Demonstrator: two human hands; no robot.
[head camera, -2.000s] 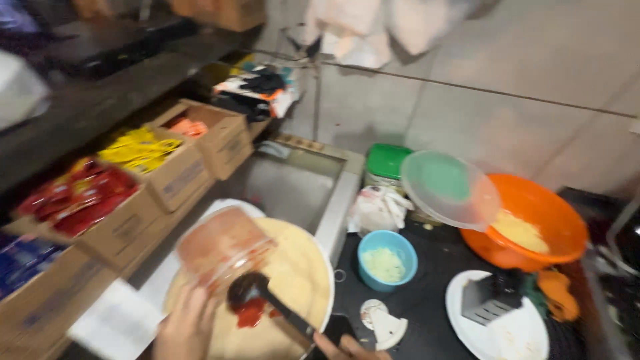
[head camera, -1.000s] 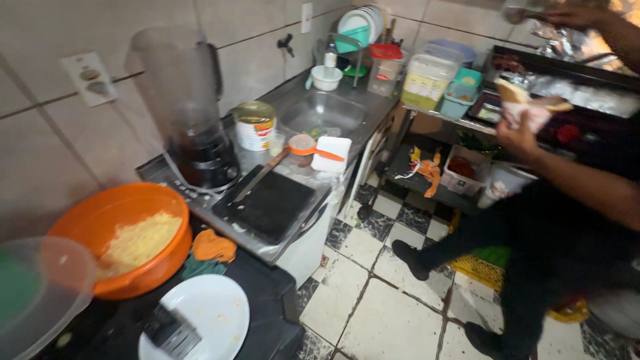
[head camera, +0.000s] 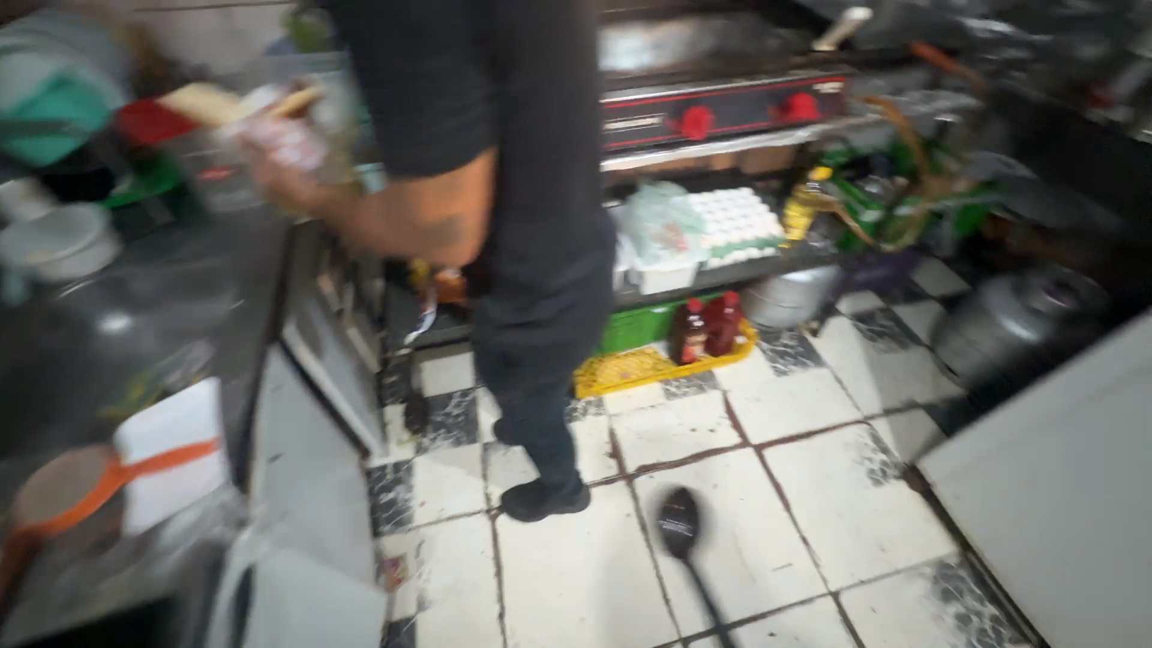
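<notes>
Neither of my hands shows in the head view. A black spoon (head camera: 679, 524) rises from the bottom edge over the tiled floor, bowl upward; whatever holds its handle is below the frame. At the lower left an orange-handled strainer (head camera: 72, 490) lies against a white rectangular item (head camera: 173, 454) on the counter by the sink. A person in dark clothes (head camera: 549, 225) stands in the middle, a forearm stretched left and the hand around a filled bread item (head camera: 283, 135), blurred.
Egg trays (head camera: 733, 220) and an oil bottle (head camera: 804, 207) stand on a low shelf. Below is a yellow crate (head camera: 621, 371) with red bottles. A gas cylinder (head camera: 1017, 324) is at the right, near a white panel (head camera: 1062, 486). A griddle with red knobs (head camera: 697, 122) is above.
The view has swung far right, away from the orange bowl and the counter. Two seconds ago my hands held a plastic container and a dark spoon over a round, pale surface; now only a spoon shows.
</notes>
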